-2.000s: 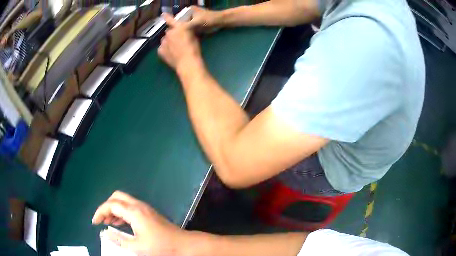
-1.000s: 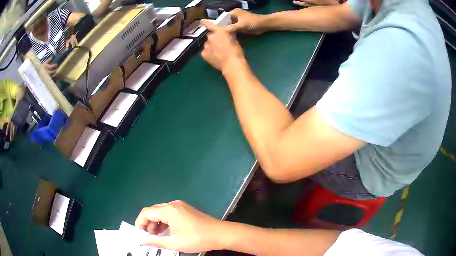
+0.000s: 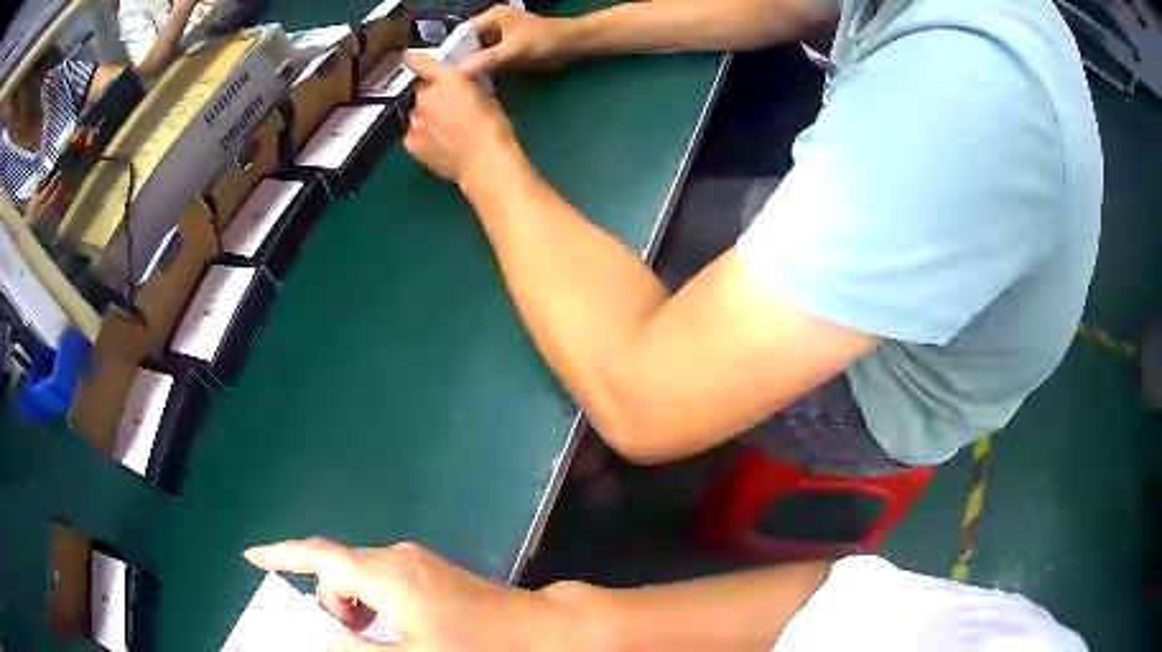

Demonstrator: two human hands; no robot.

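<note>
My right hand [image 3: 395, 596] is at the bottom edge, coming in from the right. Its index finger points left and the other fingers curl over white leaflets [image 3: 270, 619], with white also showing between fingers and thumb. The leaflets are partly cut off by the bottom edge, so their number and full grip are hidden. My left hand is not in view.
Open black boxes with white tops [image 3: 214, 312] curve along the far left of the green table [image 3: 382, 382]. One box [image 3: 112, 599] stands apart, lower left. A neighbouring person's arms [image 3: 573, 331] reach over the table. A red stool [image 3: 828, 510] is beside it.
The view has swung right, then back left. My right hand's index finger is now stretched out over the leaflets, where it was curled before. The neighbour's hands remain at the far boxes.
</note>
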